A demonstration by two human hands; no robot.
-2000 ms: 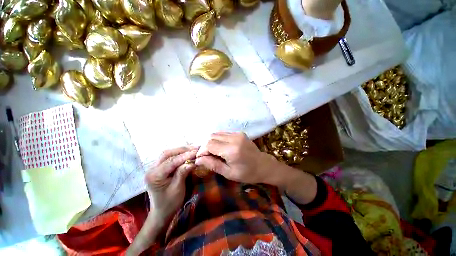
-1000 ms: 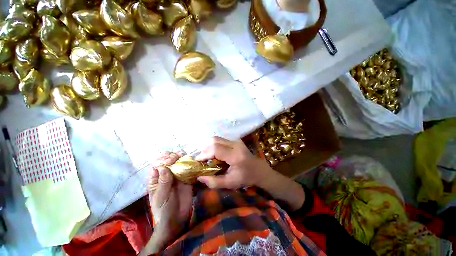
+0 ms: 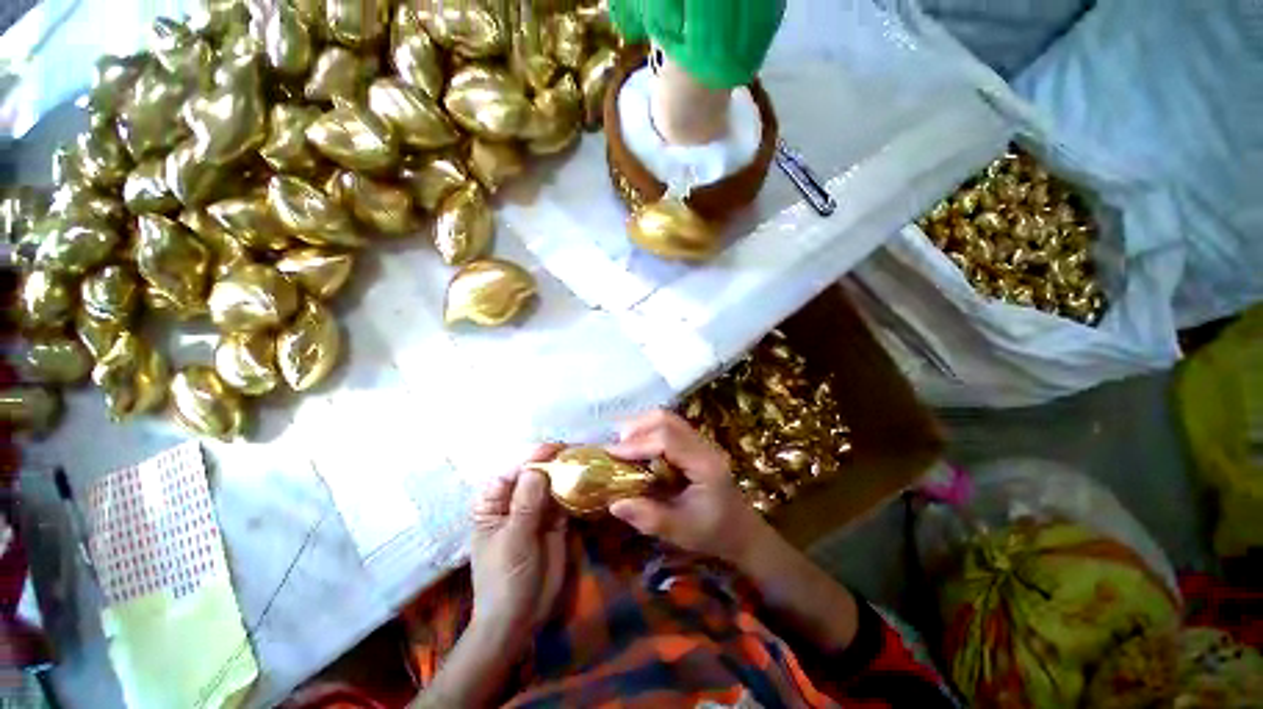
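A shiny stuffed gold ingot (image 3: 596, 479) is held level between both hands, over the lap at the table's near edge. My left hand (image 3: 524, 543) grips its left end between thumb and fingers. My right hand (image 3: 693, 488) grips its right end, near a darker tip. A thin dark line like thread runs over the table at the lower left. No needle can be made out. A single gold ingot (image 3: 489, 292) lies on the table (image 3: 416, 333), apart from a large heap of ingots (image 3: 249, 222).
Plush figure (image 3: 693, 139) with a small dark tool (image 3: 806, 180) beside it. Cardboard box (image 3: 887, 429) and white sack (image 3: 997, 371) hold small gold pieces. Red-marked sheet (image 3: 159, 526), yellow paper (image 3: 180, 644) and pen (image 3: 72, 513) lie left. Patterned bundle (image 3: 1067, 609) at lower right.
The whole view has shifted, showing more of the heap and the figure's green part. The small work two seconds ago was mostly hidden by fingers; now the full ingot shows between both hands.
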